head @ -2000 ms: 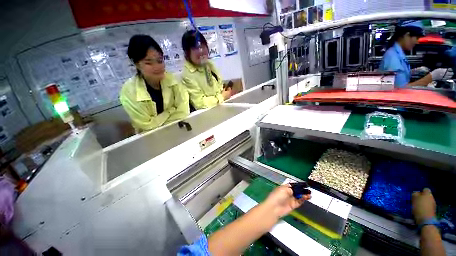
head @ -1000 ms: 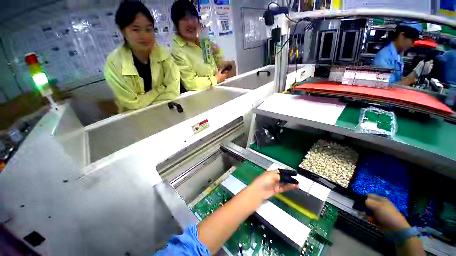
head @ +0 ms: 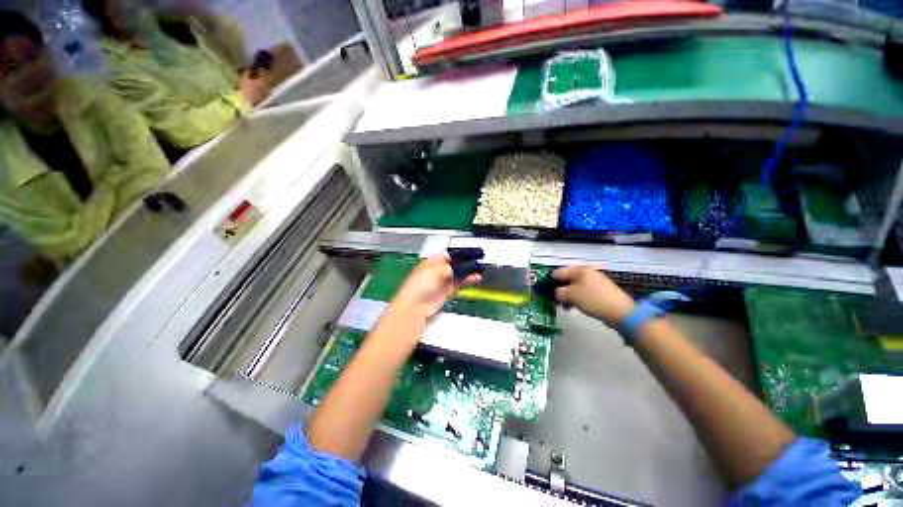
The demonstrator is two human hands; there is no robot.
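A large green circuit board [head: 347,361] lies across the conveyor rails, with a long white-silver heat sink [head: 475,339] over its middle. A finned heat sink block [head: 505,281] with a yellow strip [head: 492,295] stands near its far edge. My left hand [head: 428,287], with black finger cots, is over the board's far part, beside the finned block. My right hand [head: 592,295] is at the board's far right corner, its black-covered fingertips bent together beside the block's right end. Whether either hand holds a small part cannot be seen.
Bins of cream components [head: 523,191] and blue components [head: 619,198] stand under the shelf [head: 683,114]. A second board [head: 792,327] lies on the line at right. A blue cord [head: 792,89] hangs by the shelf. Two people in yellow jackets [head: 84,129] stand at upper left.
The view has turned right and down, bringing the second board into sight. My right hand has moved from the blue bin to the board's far right corner. My left hand stays over the board.
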